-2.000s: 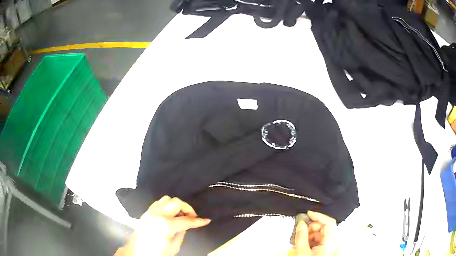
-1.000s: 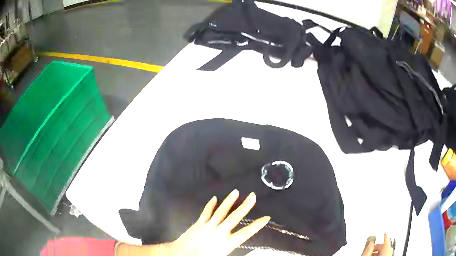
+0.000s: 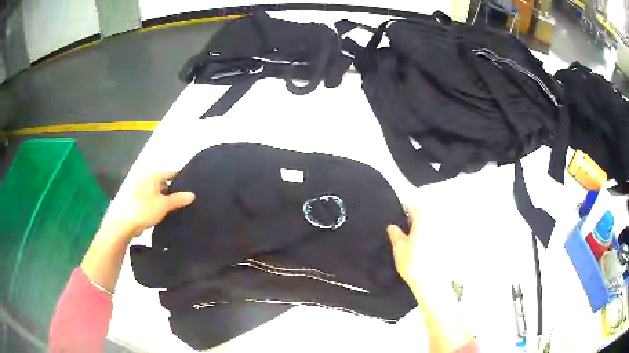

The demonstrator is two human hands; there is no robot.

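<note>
The black half-moon bag panel [image 3: 234, 220] lies on the white table, its curved edge away from me. It bears a small white label [image 3: 292, 175], a pale blue-white ring [image 3: 325, 212] and pale zipper lines [image 3: 303, 269] along its near part. Black cloth flaps stick out at its lower left. My left hand [image 3: 155, 204] holds the panel's upper left edge, thumb on top and fingers partly hidden. My right hand [image 3: 405, 249] holds its right edge, thumb on top and other fingers mostly hidden.
Black unfinished bags [image 3: 455, 96] lie at the far side, straps hanging toward me. On the right are a blue tray [image 3: 586, 265] with bottles, a yellow-orange box [image 3: 587, 170], a long dark rod [image 3: 538, 289] and slim snips [image 3: 518, 310]. A green bin [image 3: 52, 227] stands left.
My left hand has moved from flat on the panel to its upper left edge. My right hand has come from the lower right onto the panel's right edge. The view has shifted.
</note>
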